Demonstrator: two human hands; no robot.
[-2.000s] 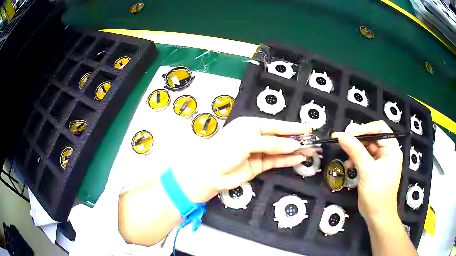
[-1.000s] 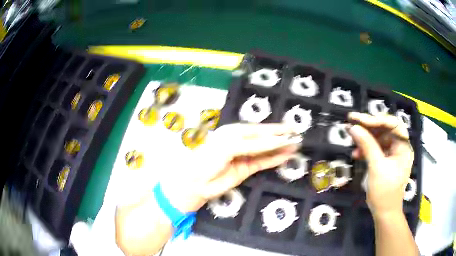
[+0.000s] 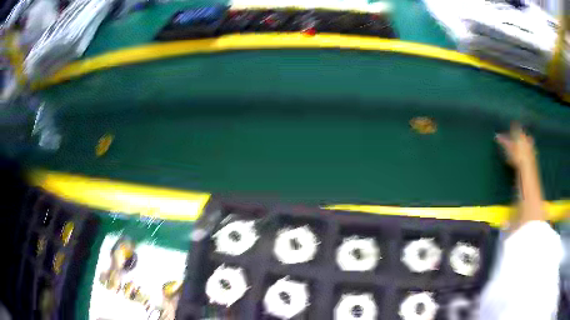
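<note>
My right hand (image 3: 519,147) is small and blurred, stretched out over the green belt at the far right, with a white sleeve behind the bare forearm. Whether its fingers hold anything cannot be told. My left hand is out of the picture. The black foam tray (image 3: 325,281) at the bottom holds silvery-white ring-like cases, such as one (image 3: 296,244) in the upper row, one per pocket. Its lower part is cut off. Amber discs (image 3: 124,253) lie blurred on a white sheet (image 3: 111,303) at the lower left.
Two amber discs lie far apart on the green belt (image 3: 262,150), one left (image 3: 103,145) and one right (image 3: 423,125). Yellow tape edges the belt. A dark foam tray (image 3: 75,269) stands at lower left. Dark items (image 3: 269,24) and white stacks (image 3: 512,37) lie beyond the belt.
The view has swung up toward the belt. My left hand has left the picture. My right hand has moved off the tray and out over the belt; the dark pen-like tool no longer shows.
</note>
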